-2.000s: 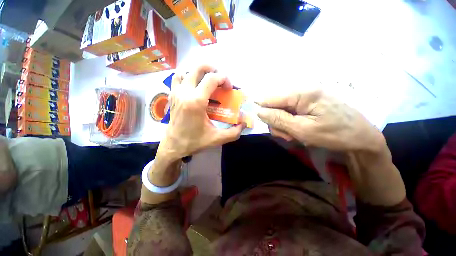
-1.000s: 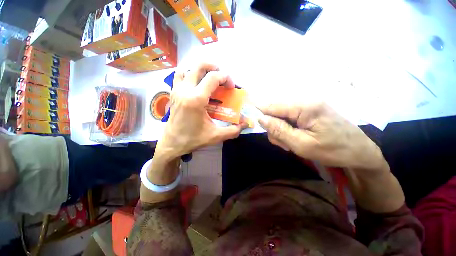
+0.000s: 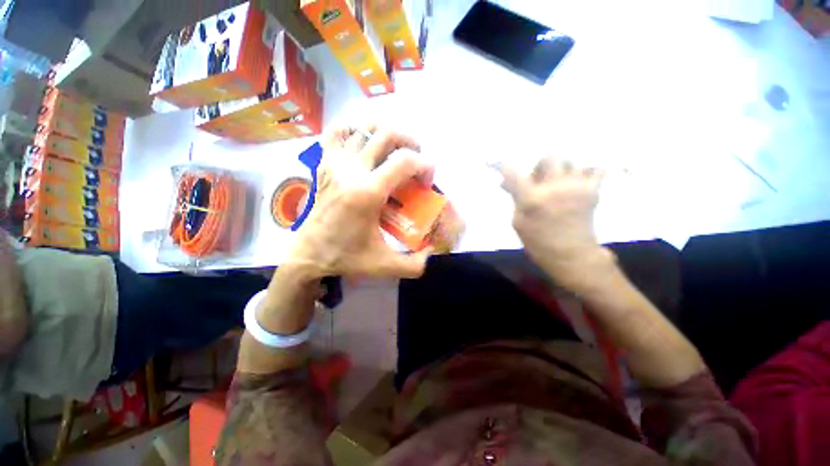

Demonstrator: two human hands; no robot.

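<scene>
My left hand (image 3: 350, 205) is closed around a small orange product carton (image 3: 416, 217) over the table's front edge, and its fingers hide much of the carton. My right hand (image 3: 557, 205) is apart from it to the right, over the table. A small pale thing shows at its thumb tip, but glare and blur hide what it is and whether it is held. A coiled orange cable (image 3: 206, 215) with a black middle part lies in a clear plastic tray (image 3: 238, 262) at the left.
A blue tape dispenser (image 3: 310, 157) with an orange-cored roll (image 3: 291, 202) is behind my left hand. Product cartons (image 3: 214, 56) stand at the back left, more are stacked at the far left (image 3: 68, 173). A smartphone (image 3: 514, 41) lies at the back. People sit at both sides.
My right hand has drawn away from the carton to the right, and its fingers have changed shape. The carton in my left hand has tilted.
</scene>
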